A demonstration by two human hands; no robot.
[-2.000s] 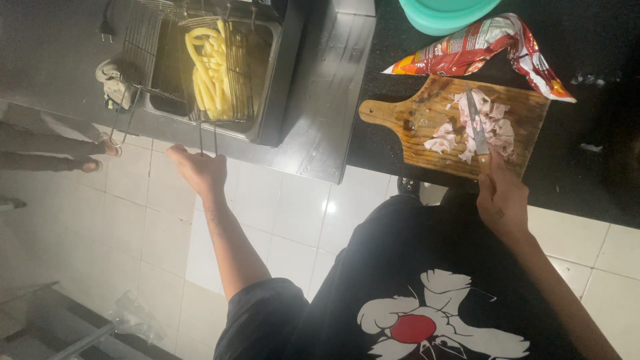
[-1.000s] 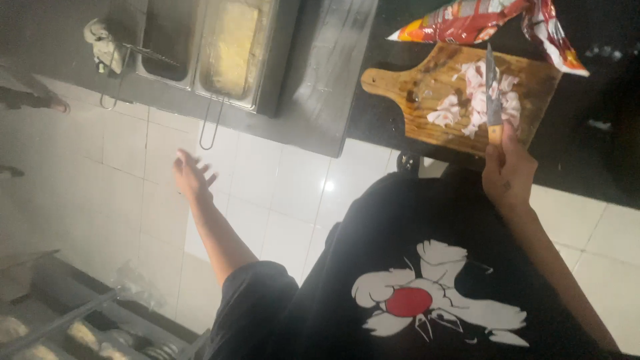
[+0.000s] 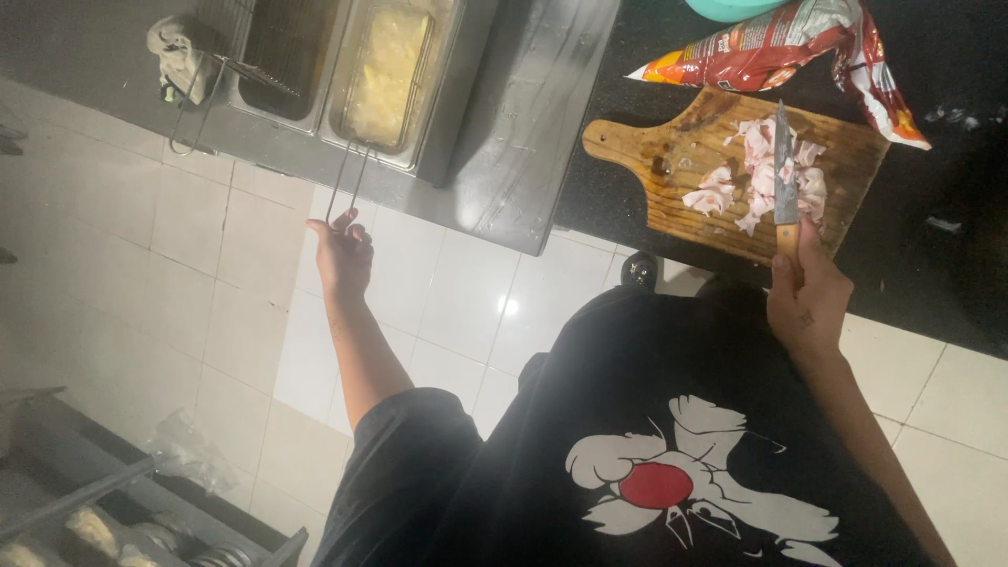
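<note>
My left hand (image 3: pixel 345 252) is at the end of the wire handle (image 3: pixel 346 181) of a fryer basket, fingers loosely curled; whether they grip it is unclear. That basket sits in a steel fryer tank (image 3: pixel 390 79) with yellow fries in bubbling oil. In my right hand (image 3: pixel 807 291) is the wooden handle of a knife (image 3: pixel 785 169). Its blade lies over chopped pale pink meat, which looks like sliced ham (image 3: pixel 760 169), on a wooden cutting board (image 3: pixel 669 189). A red and orange plastic food bag (image 3: pixel 756 55) lies behind the board.
A second fryer basket (image 3: pixel 260 75) rests over the neighbouring tank, beside a crumpled cloth (image 3: pixel 177 55). A teal bowl (image 3: pixel 732 6) stands at the back of the black counter (image 3: pixel 953 205). At lower left is a rack (image 3: pixel 87 496) with food and a plastic bag (image 3: pixel 189 449).
The fries basket was raised by its handle two seconds ago, then sat lowered in the tank with my left hand off it. My left hand is back at the handle. The knife stays in my right hand.
</note>
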